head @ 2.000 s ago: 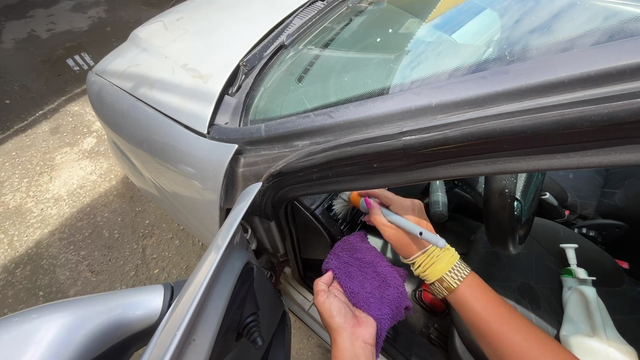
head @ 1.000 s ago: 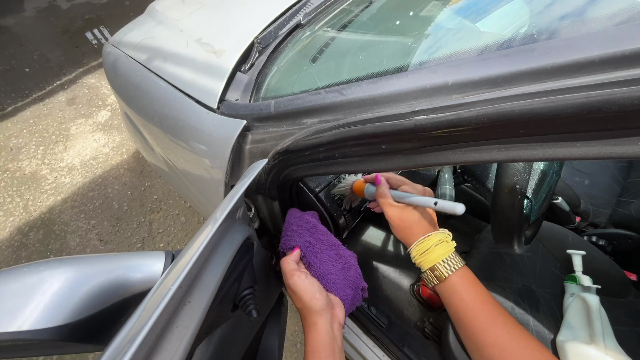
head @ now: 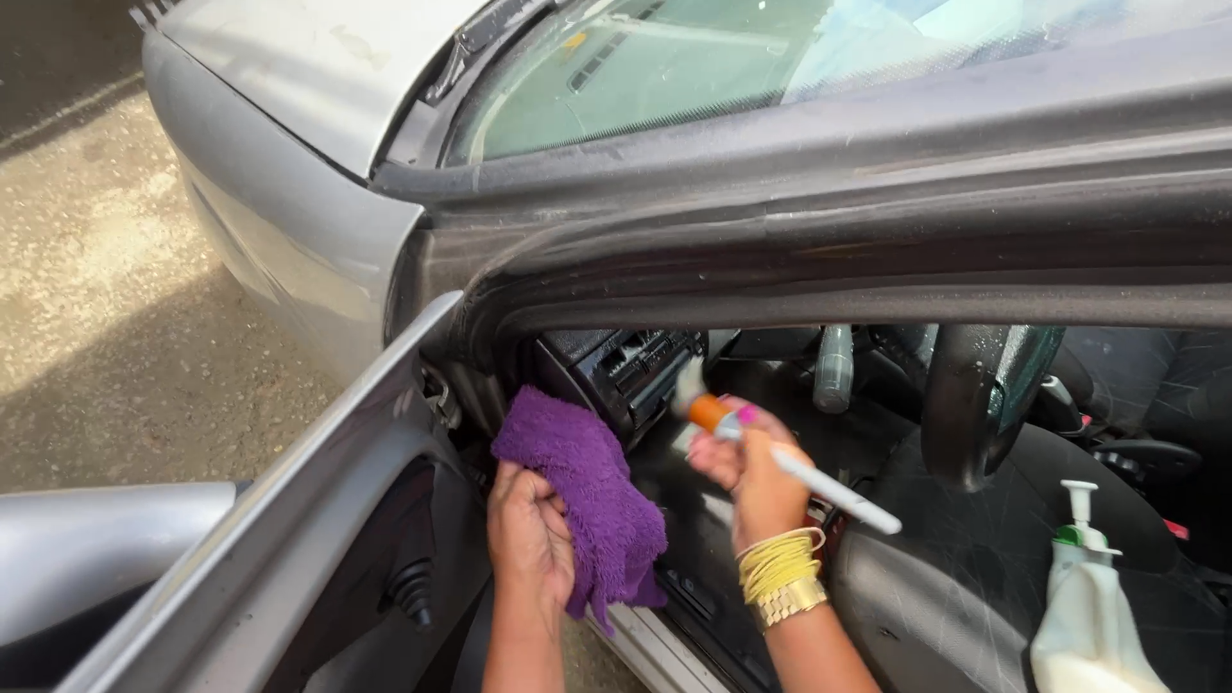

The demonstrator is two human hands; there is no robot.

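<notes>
My left hand (head: pixel 531 529) grips a purple microfiber cloth (head: pixel 587 500), which hangs over the door sill between the open car door and the dashboard end. In my right hand (head: pixel 756 462) is a detailing brush (head: pixel 837 491) with a light handle, an orange collar and pale bristles. Its bristles are beside the air vent and control panel (head: pixel 650 371) of the dashboard; whether they touch it I cannot tell. Yellow bands and a gold watch are on my right wrist.
The open door (head: pixel 366 520) with its side mirror (head: pixel 106 549) stands at the left. A steering wheel (head: pixel 972 404) and stalk are inside at the right. A white pump bottle (head: pixel 1092 606) rests by the dark seat (head: pixel 943 587). The door frame (head: pixel 818 250) crosses above my hands.
The brush has moved away from the dark end of the dashboard toward the vent panel. The purple cloth has changed shape and now hangs lower from my left hand.
</notes>
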